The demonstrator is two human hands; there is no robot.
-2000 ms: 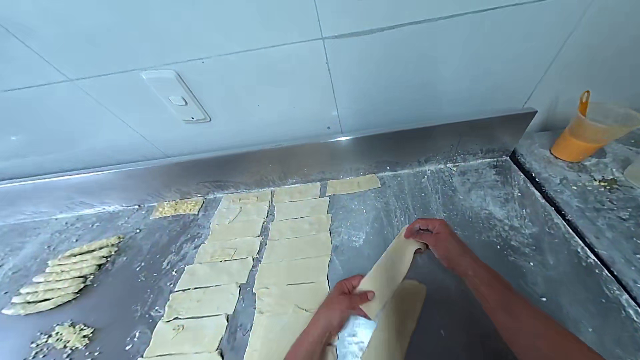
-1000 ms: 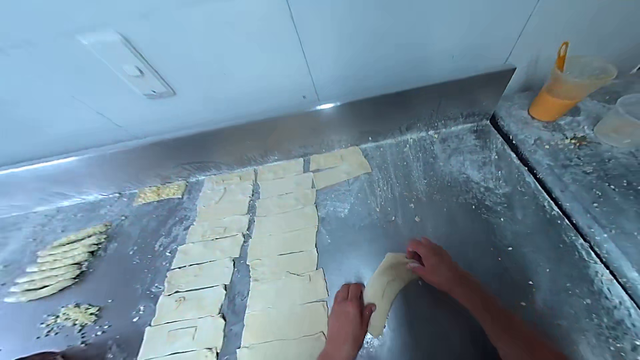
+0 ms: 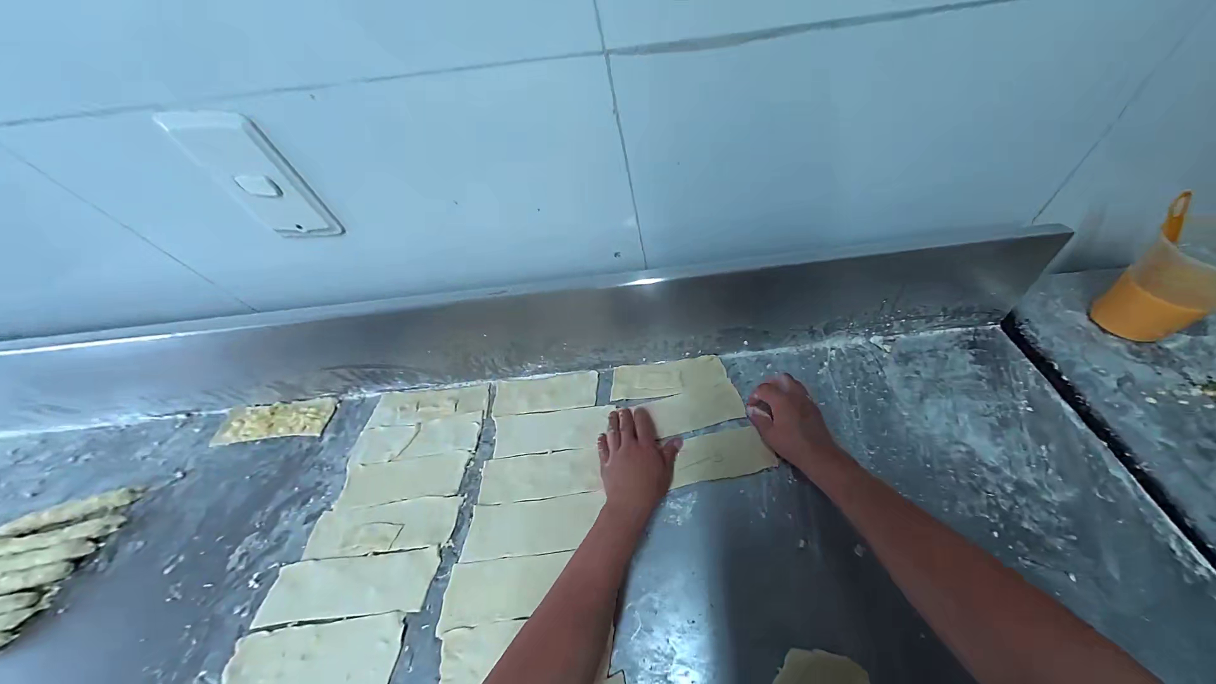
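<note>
Flat rectangular dough sheets lie in two long columns, the left one [image 3: 385, 582] and the middle one [image 3: 527, 528], on a floured steel table [image 3: 750, 579]. A third, short column starts at the back with a dough sheet [image 3: 698, 404] and a nearer dough sheet [image 3: 727, 454]. My left hand [image 3: 638, 463] lies palm down at the left ends of these sheets, fingers spread. My right hand [image 3: 787, 418] touches their right edge with curled fingers; whether it pinches the dough is hidden. Part of another dough piece [image 3: 820, 668] shows at the bottom edge.
Twisted dough strips [image 3: 57, 556] lie at the left, and a crumb-covered dough piece [image 3: 275, 421] sits near the steel backsplash [image 3: 532, 332]. On a separate counter at the right stands a clear plastic jug [image 3: 1154, 290] with orange contents and an orange-handled utensil. A switch plate [image 3: 249, 174] is on the wall.
Both hands have moved from the front of the table toward the backsplash. The dough sheet they held between them a second ago now appears laid in the short right column.
</note>
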